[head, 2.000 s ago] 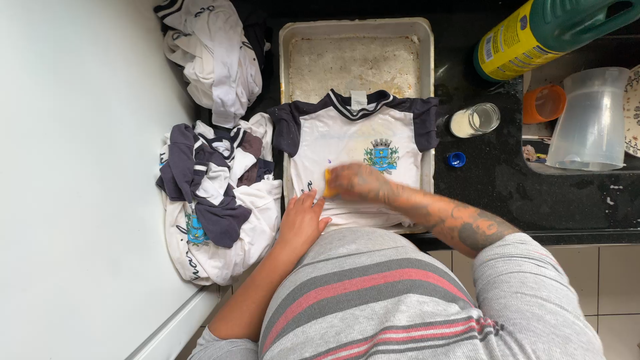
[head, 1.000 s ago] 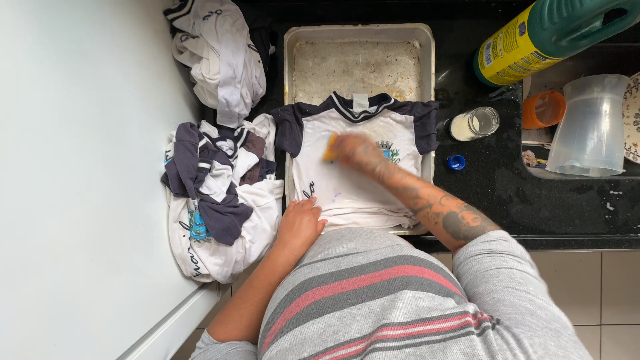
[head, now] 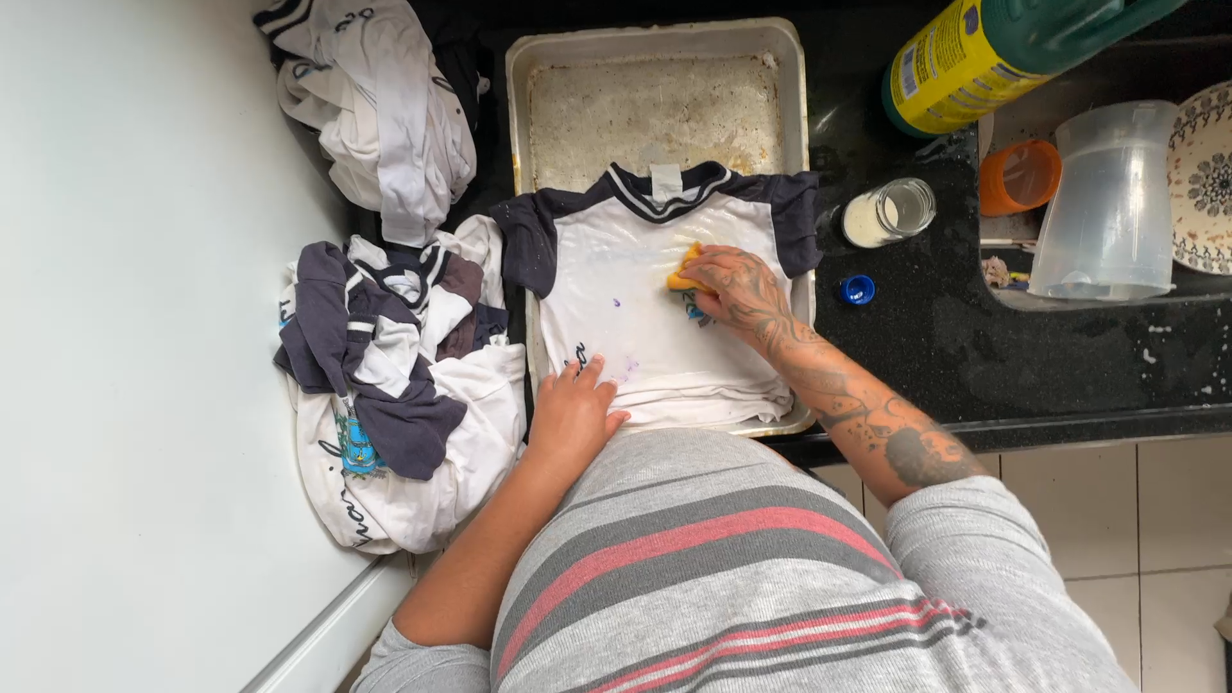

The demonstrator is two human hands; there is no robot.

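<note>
A small white T-shirt with dark sleeves and collar (head: 616, 260) lies flat over a worn metal baking tray (head: 654, 101), purple marks on its lower front. My right hand (head: 741, 289) grips a yellow sponge (head: 686, 269) and presses it on the chest, partly covering the printed crest. My left hand (head: 576, 409) rests on the shirt's lower left edge with its fingers spread, holding nothing. To the right of the tray stand an open glass jar with white contents (head: 887, 212) and a small blue cap (head: 856, 289).
Crumpled white and dark shirts lie in two piles, one at the upper left (head: 404, 125) and one lower down (head: 414, 385). A green bottle with a yellow label (head: 962, 67) is at the upper right. The sink at right holds an orange cup (head: 1022, 178), a translucent plastic container (head: 1107, 202) and a patterned plate (head: 1203, 183).
My right hand has moved with the sponge from the shirt's lower left up to the chest, then rightward onto the crest. My left hand stays by the lower left edge.
</note>
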